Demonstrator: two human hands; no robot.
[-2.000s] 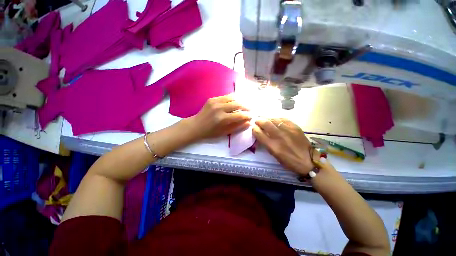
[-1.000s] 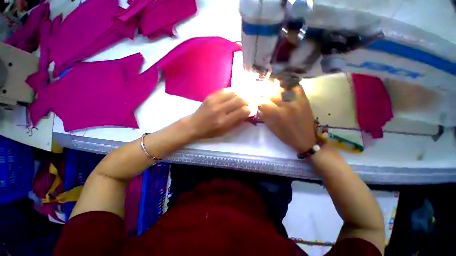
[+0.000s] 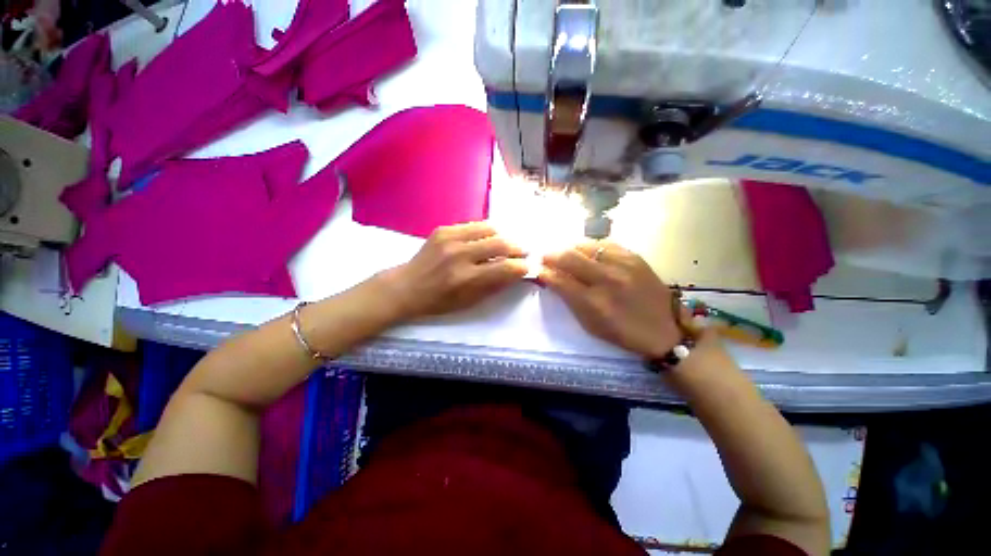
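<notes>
My left hand (image 3: 467, 267) and my right hand (image 3: 611, 291) meet fingertip to fingertip on the white table, just in front of the needle area. The lamp glare there washes out the presser foot and needle. A small pale piece (image 3: 534, 264) shows between the fingertips; most of it is hidden by my fingers and the glare. The white sewing machine head (image 3: 695, 87) with a blue stripe stands above. A magenta panel (image 3: 426, 174) lies left of the needle. Thread snips (image 3: 741, 326) with a green handle lie right of my right hand.
Large magenta panels (image 3: 207, 234) lie overlapping at the left, with more behind them. Magenta pieces (image 3: 786, 241) lie on the bed at the right. A second machine (image 3: 38, 185) stands at far left. Blue crates (image 3: 33, 375) with cloth sit below the table's ruler-like edge (image 3: 467, 367).
The pale piece that hung below my fingers two seconds ago no longer shows there. My right hand moved up under the machine head, then back down beside my left. The whole view has shifted slightly.
</notes>
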